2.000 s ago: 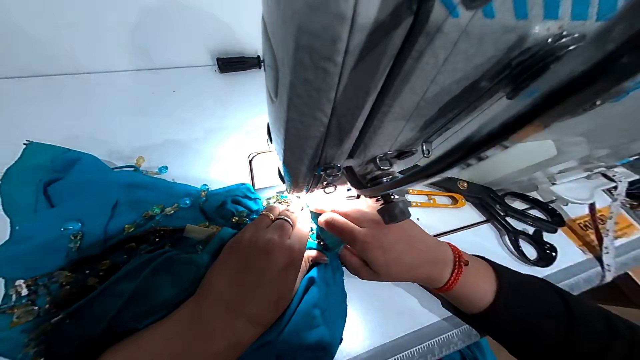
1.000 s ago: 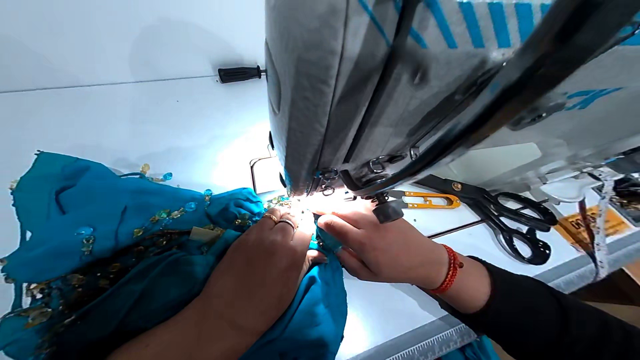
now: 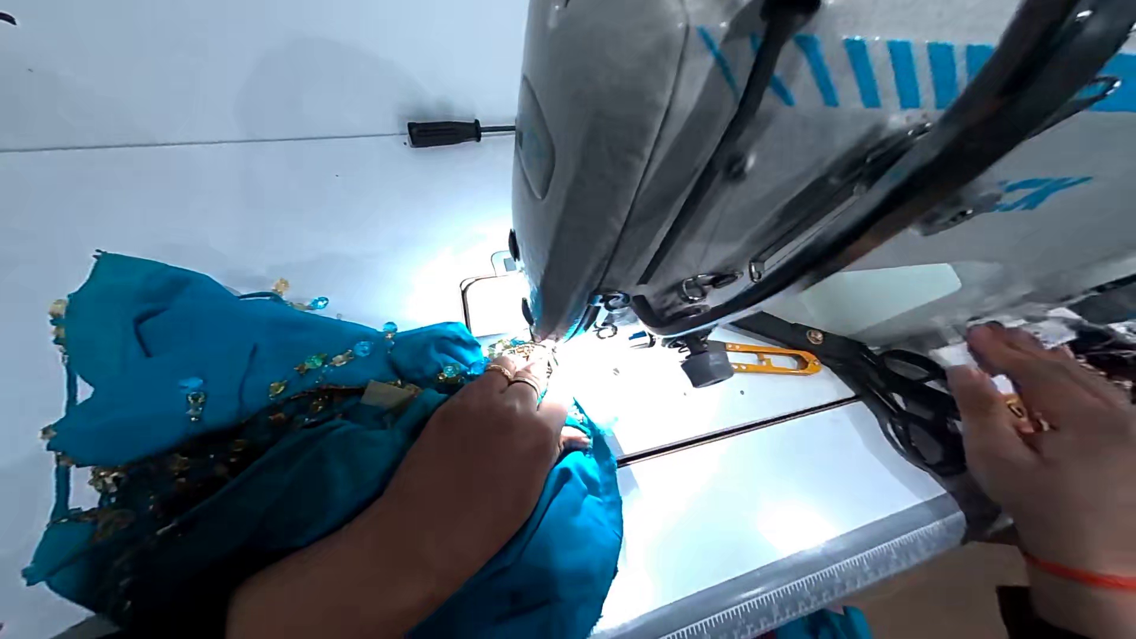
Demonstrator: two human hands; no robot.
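Observation:
Teal fabric with beads point(image 3: 222, 346) lies bunched on the white table, its edge under the head of a sewing machine point(image 3: 603, 133). My left hand point(image 3: 497, 426), with rings on its fingers, presses and holds the fabric just in front of the brightly lit needle area; the needle itself is lost in glare. Far to the right, my right hand point(image 3: 1038, 435) is over small items and clear plastic point(image 3: 1056, 324) beside the black scissors point(image 3: 914, 408). Its fingers are bent around something small that I cannot make out.
Yellow thread snips point(image 3: 772, 358) lie beside the machine's presser area. A black-handled screwdriver point(image 3: 444, 133) rests behind, partly under the machine head. A transparent ruler point(image 3: 745, 612) runs along the front edge of the table.
My right hand has left the fabric beside the needle and moved right, past the scissors, to the small items. My left hand stays on the fabric.

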